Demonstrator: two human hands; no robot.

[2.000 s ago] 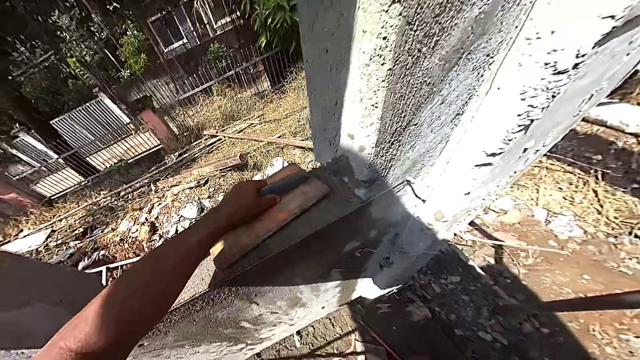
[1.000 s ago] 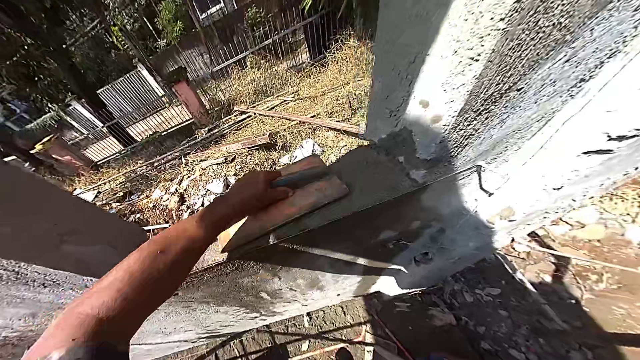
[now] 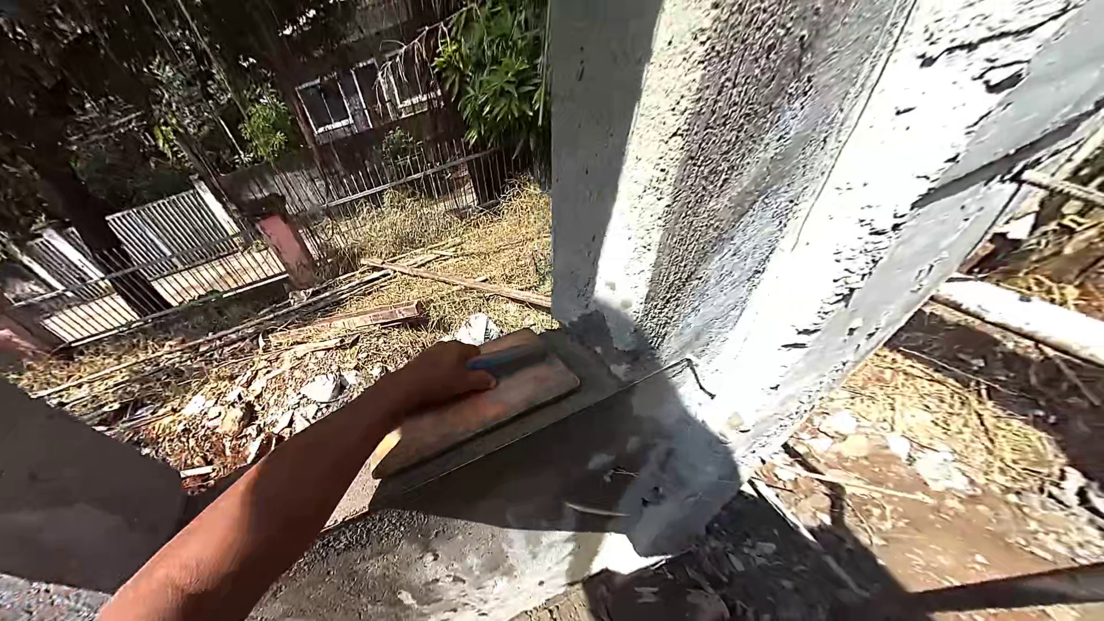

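Observation:
My left hand [image 3: 444, 375] is closed around the blue handle [image 3: 509, 356] of a wooden plastering float [image 3: 483, 405]. The float lies on the grey mortar-covered top of a low wall or sill [image 3: 595, 388], its far end close to the foot of a rough plastered column [image 3: 595, 216]. Along the sill's near edge runs a thin straight line, and a short bent wire [image 3: 700, 379] sticks out by the column. The handle is partly hidden by my fingers. My right hand is out of view.
A shadowed grey masonry surface [image 3: 78, 492] stands at the left. Rubble [image 3: 319, 388], dry grass and wooden poles [image 3: 457, 283] lie beyond the sill. Farther off is a metal fence [image 3: 172, 228]. A pale pole [image 3: 1026, 315] and debris are at the right.
My left hand and the float slid along the sill away from the column by one second ago, and are now closer to the column again. The view has shifted.

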